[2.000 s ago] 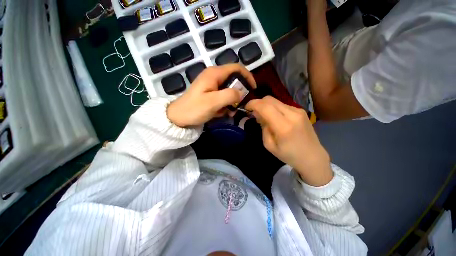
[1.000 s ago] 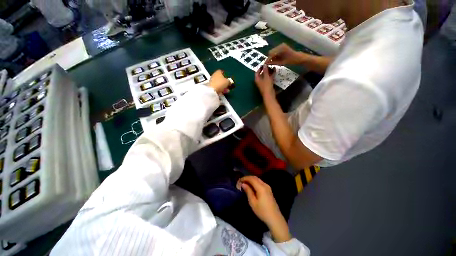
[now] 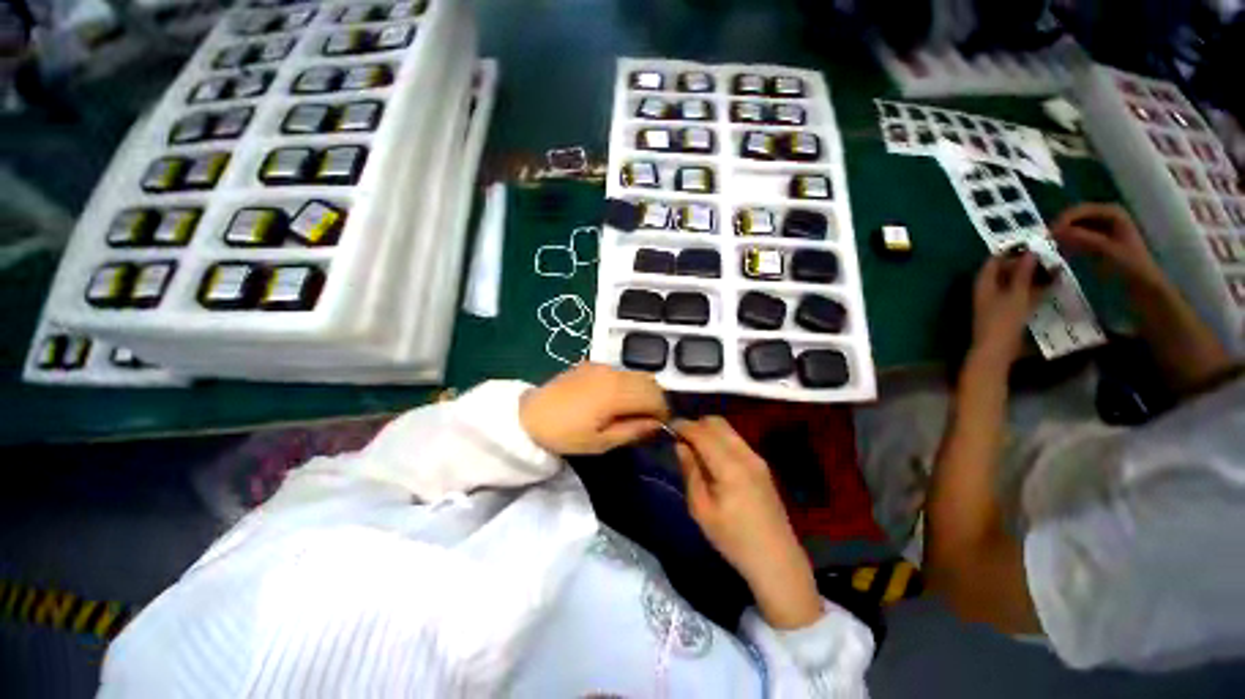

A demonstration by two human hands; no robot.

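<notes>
My left hand point(image 3: 598, 407) and my right hand point(image 3: 744, 498) meet fingertip to fingertip just in front of the white blister tray point(image 3: 857, 328). A small thin light piece point(image 3: 668, 428) shows at the right fingertips; what it is, and whether the left fingers hold anything, is hidden or too small to tell. The tray's far rows hold units with silver-white and yellow faces; its near rows hold plain black housings point(image 3: 822, 369). One pocket half is empty. A single silver-faced unit point(image 3: 894, 240) lies on the green mat right of the tray.
Tall stacked trays point(image 3: 389, 314) of units stand left. White loops point(image 3: 565, 314) and a rolled translucent sheet point(image 3: 486, 253) lie between stack and tray. At right, another person's hands point(image 3: 1010, 294) work over white label sheets point(image 3: 1004, 205); a tray of reddish parts point(image 3: 1174, 150) lies beyond.
My left hand has come back from beyond the tray to meet my right hand at its near edge. A unit now shows on the mat right of the tray. The view has shifted.
</notes>
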